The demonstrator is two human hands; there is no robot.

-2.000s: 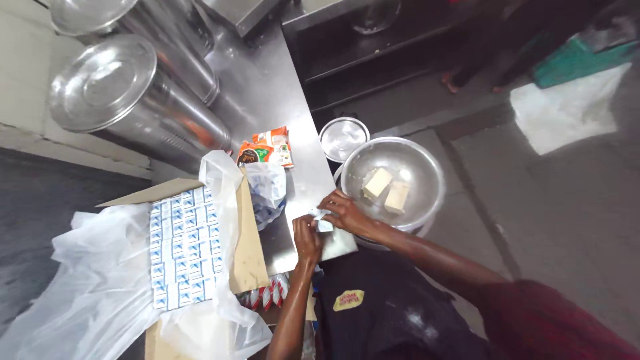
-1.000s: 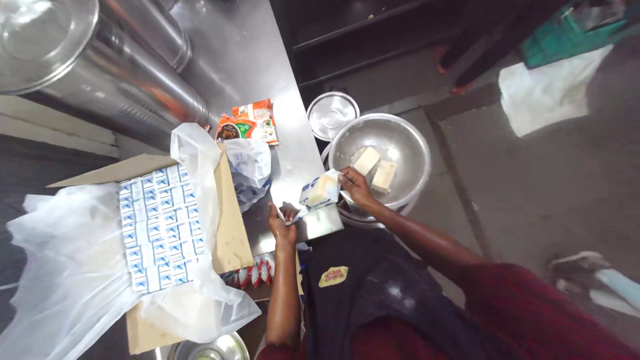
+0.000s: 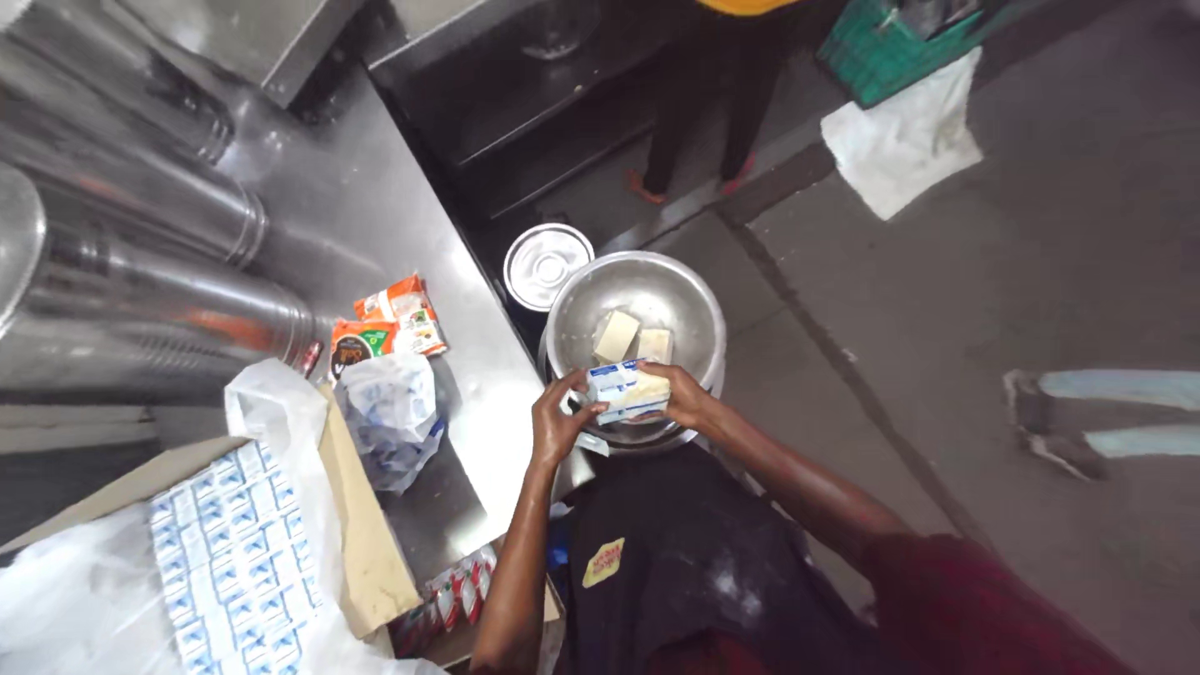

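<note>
Between both hands, over the near rim of a large steel bowl (image 3: 689, 281), is a pale yellow block in a partly opened blue-and-white wrapper (image 3: 619, 392), which looks like butter. My left hand (image 3: 560, 417) pinches the wrapper at its left end. My right hand (image 3: 682, 396) grips the block's right end, where pale yellow shows. Two unwrapped pale blocks lie inside the bowl, one at the left (image 3: 616, 337) and one at the right (image 3: 655, 346). A loose scrap of wrapper (image 3: 592, 443) hangs just below my left hand.
Left of me, an open cardboard box (image 3: 367, 525) lined with plastic holds rows of blue-and-white packs (image 3: 234, 553). Orange packets (image 3: 403, 314) and a crumpled plastic bag (image 3: 389, 412) lie on the steel counter (image 3: 394, 197). A round steel lid or dish (image 3: 548, 266) adjoins the bowl. Other people stand beyond and at right.
Both hands have moved from the counter's edge to over the bowl, carrying the wrapped block. The wrapper is now opened at the right end. The two blocks in the bowl stay there.
</note>
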